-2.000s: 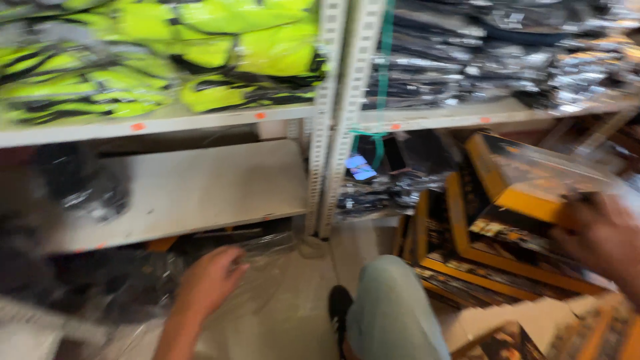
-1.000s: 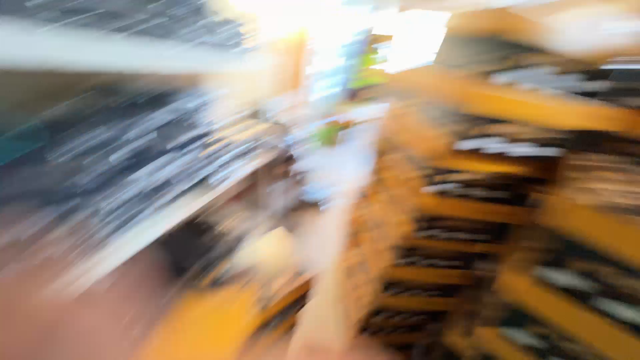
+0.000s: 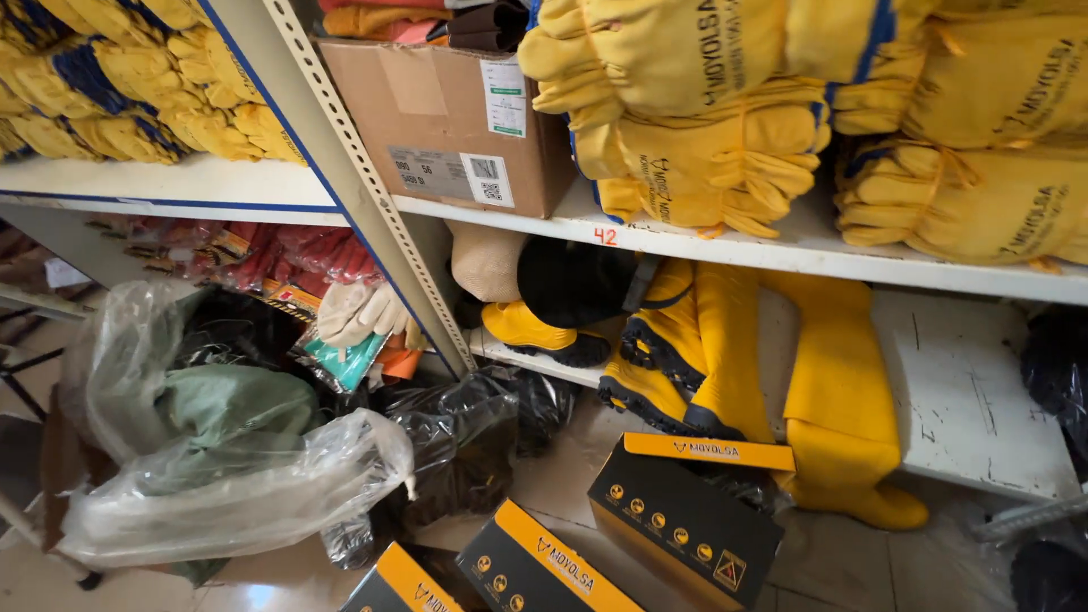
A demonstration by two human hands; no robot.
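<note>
Neither my left hand nor my right hand shows in the present view. Three black and orange cardboard boxes bearing the Moyolsa name are at the bottom: a tilted one [image 3: 688, 527] near the boots, another [image 3: 544, 561] left of it, and a third [image 3: 404, 582] cut off by the lower edge. Yellow rubber boots [image 3: 841, 408] with dark soles hang over or lie on the low shelf behind them. A black hat [image 3: 574, 280] and a beige one [image 3: 484, 259] lie beside the boots.
Bundles of yellow work gloves [image 3: 680, 161] and an open brown carton [image 3: 442, 127] fill the white metal shelf [image 3: 527, 223]. Clear plastic bags [image 3: 246, 501], a green cloth bundle [image 3: 242, 404] and black bags [image 3: 463, 450] crowd the floor at left. Packed red gloves [image 3: 323, 246] lie on a lower shelf.
The view has swung to another part of the shelving. Both hands, seen two seconds ago with the right one at a black and orange box, are out of view now.
</note>
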